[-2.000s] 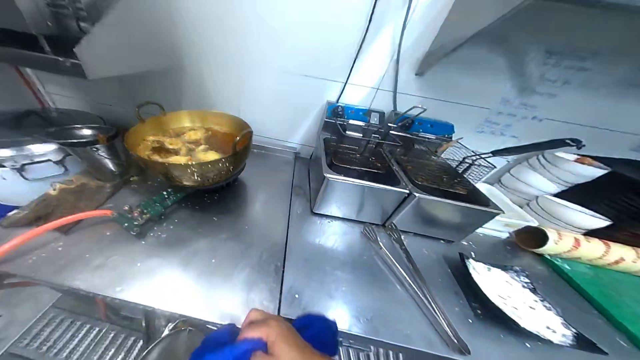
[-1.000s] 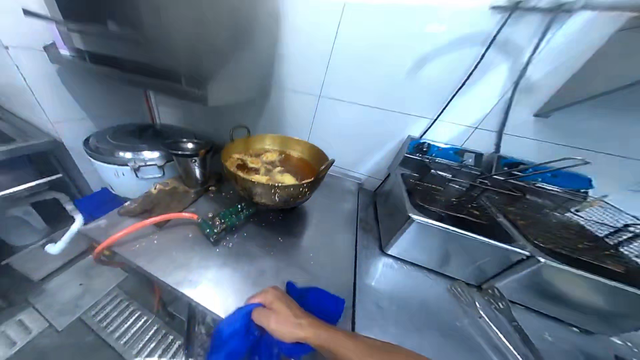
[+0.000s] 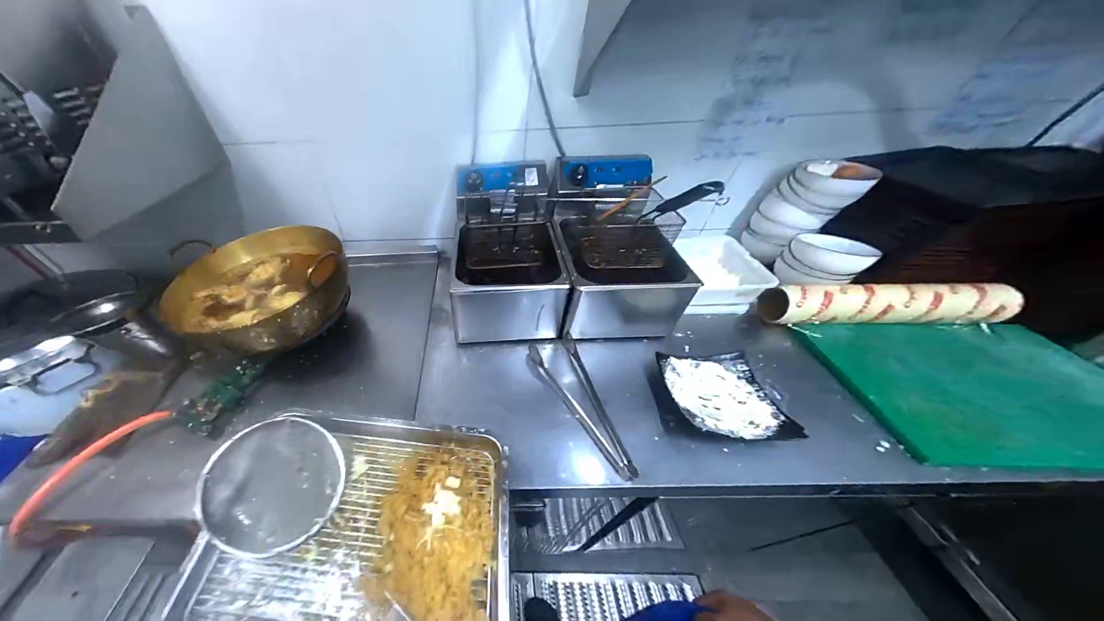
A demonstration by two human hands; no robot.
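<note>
At the bottom edge, my right hand (image 3: pixel 733 606) is partly in view, its fingers on a blue cloth (image 3: pixel 666 611). My left hand is out of view. At the lower left lies a metal tray with a wire rack (image 3: pixel 354 517), holding golden fried bits (image 3: pixel 440 526) with a few pale pieces on top. A round mesh strainer (image 3: pixel 272 485) rests over the tray's left part. Behind it, a brass wok (image 3: pixel 302 310) holds food frying in oil. Metal tongs (image 3: pixel 586 414) lie on the steel counter before two electric fryers (image 3: pixel 509 312) (image 3: pixel 634 309).
Right of the tongs sits a black dish of white powder (image 3: pixel 720 397). Farther right are a green cutting board (image 3: pixel 966 388), a patterned roll (image 3: pixel 897 304), stacked white bowls (image 3: pixel 819 207) and a white tub (image 3: pixel 724 263). An orange hose (image 3: pixel 86 466) runs left of the wok near lidded pots.
The tray with the fried bits and the strainer now show at the lower left, where bare counter was seen. My right hand and the blue cloth are now mostly below the frame. The view has swung right.
</note>
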